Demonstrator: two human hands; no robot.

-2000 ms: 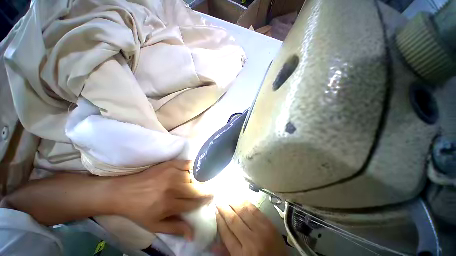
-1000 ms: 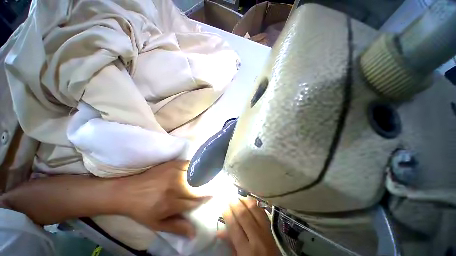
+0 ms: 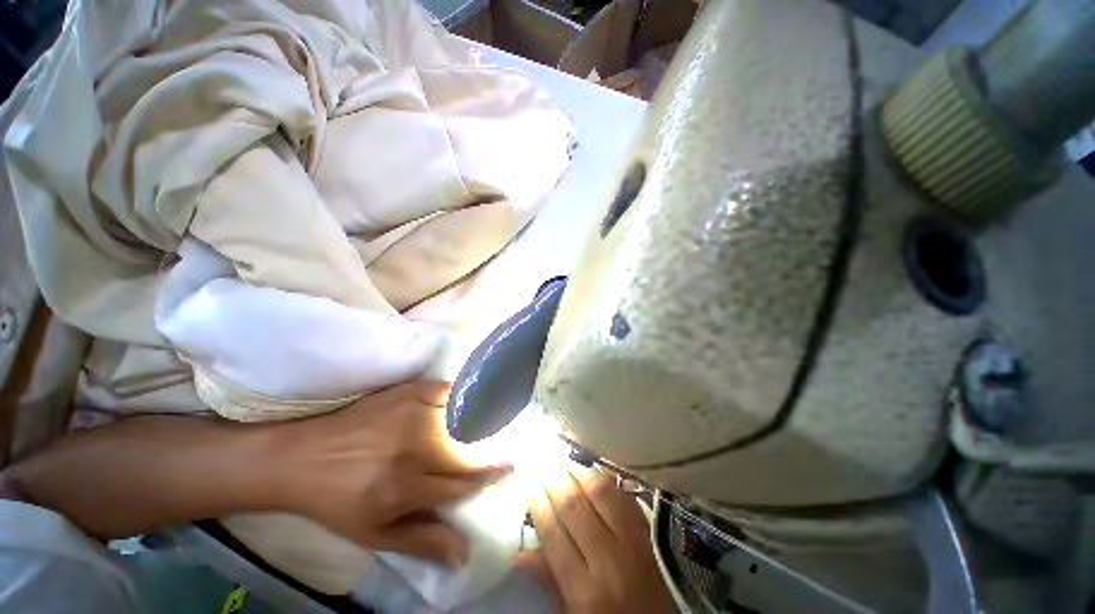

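The cream garment (image 3: 276,156) lies in a large heap left of the machine, with whiter cloth (image 3: 288,336) coming out of its folds. My left hand (image 3: 390,474) lies flat on pale cloth below the lamp, fingers pointing right. My right hand (image 3: 598,540) rests on the same cloth by the glare, its fingers side by side and pointing up. The sewing machine head (image 3: 733,264) fills the right side. The dark oval lamp or guard (image 3: 502,372) is at its left. Needle and presser foot are lost in the glare.
The white table (image 3: 588,114) runs behind the garment. Cardboard boxes (image 3: 528,30) stand beyond its back edge. A ribbed yellowish collar (image 3: 961,132) sits on top of the machine. Pale threads run low along the machine front. A button (image 3: 7,324) shows at the far left edge.
The machine head sits further left in view than two seconds ago, as the view has shifted. My right fingers moved slightly; my left hand and the heap stay nearly the same.
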